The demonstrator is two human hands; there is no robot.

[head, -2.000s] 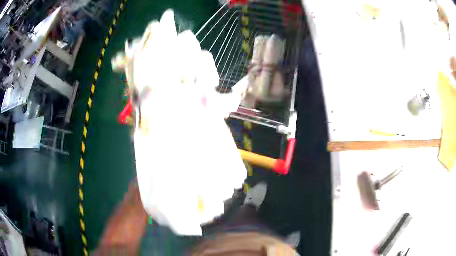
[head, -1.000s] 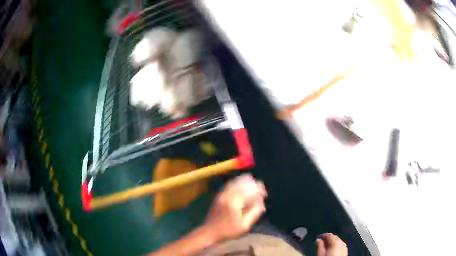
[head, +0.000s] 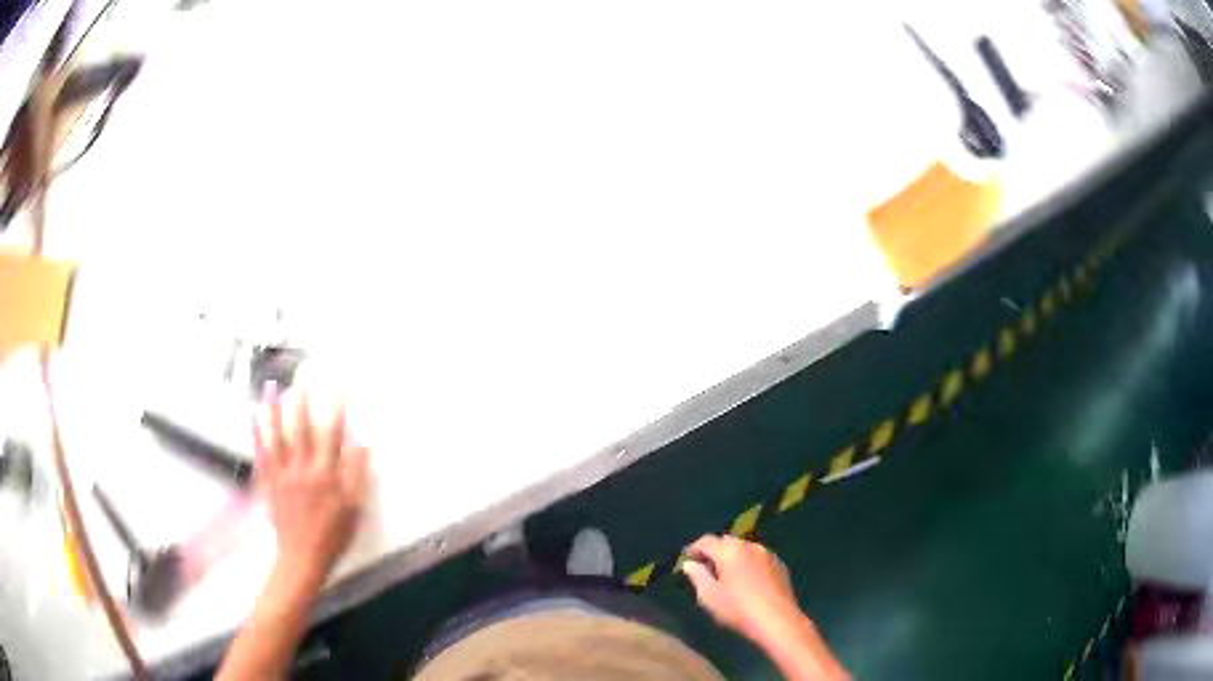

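Note:
My left hand [head: 313,472] is over the near left part of the white table [head: 585,240], fingers spread and slightly blurred. Beside it lie a pinkish clear ruler [head: 220,526], a black block [head: 200,446] and a metal tool with a dark arm [head: 157,579]. A small dark and silver thing [head: 275,366] lies just beyond my fingertips. Whether the hand touches the ruler is unclear. My right hand [head: 745,585] is low over the floor, off the table edge, with its fingers curled; whether it holds something small cannot be told.
A wooden rule [head: 83,532] runs along the left, near an orange-tan card [head: 33,303]. Another orange card [head: 938,226] lies by the table's right edge, below a long dark tool [head: 978,127] and a dark bar [head: 1002,73]. Striped floor line [head: 858,446] crosses the green floor.
The view has swung from the wire trolley with its white bundles to the table. The large white cloth two seconds ago is out of view. My left hand is now over the table.

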